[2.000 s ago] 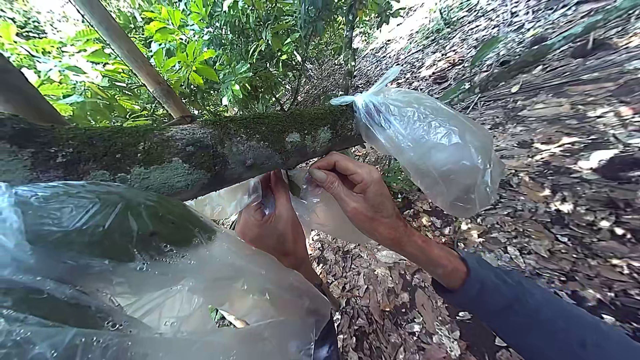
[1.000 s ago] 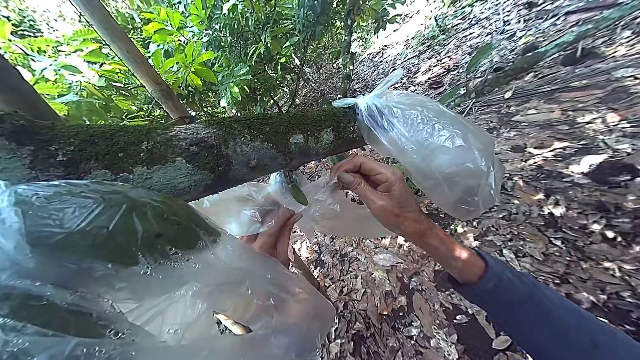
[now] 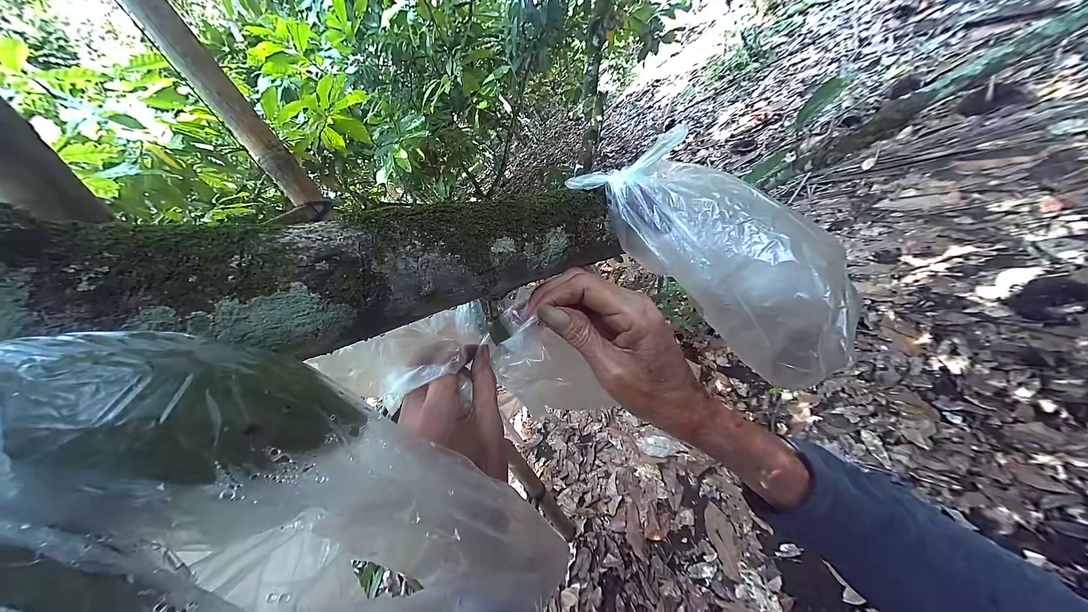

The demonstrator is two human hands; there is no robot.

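Note:
Just beneath a mossy tree branch [image 3: 408, 255], my left hand [image 3: 459, 412] and right hand [image 3: 625, 344] each pinch part of a clear plastic bag [image 3: 548, 365]. Between them, close under the bark, a small green stem or pod [image 3: 500, 327] shows through the film; what it is exactly I cannot tell. Part of the left hand is hidden behind a large clear bag [image 3: 442, 518] in the foreground, which has water droplets and a big dark green shape inside. To the right, a knotted clear bag [image 3: 739, 263] hangs at the branch.
A bare pole [image 3: 229, 102] rises behind the branch at the upper left, beside a thicker trunk [image 3: 38, 174]. Green foliage [image 3: 331, 93] stands behind. Brown leaf litter [image 3: 663, 510] covers the ground below and right. A thin stick [image 3: 540, 493] slants down beneath my hands.
My right hand first moved right, away from the left, and has since come back toward it. The left hand dipped lower and now sits up near the stem again.

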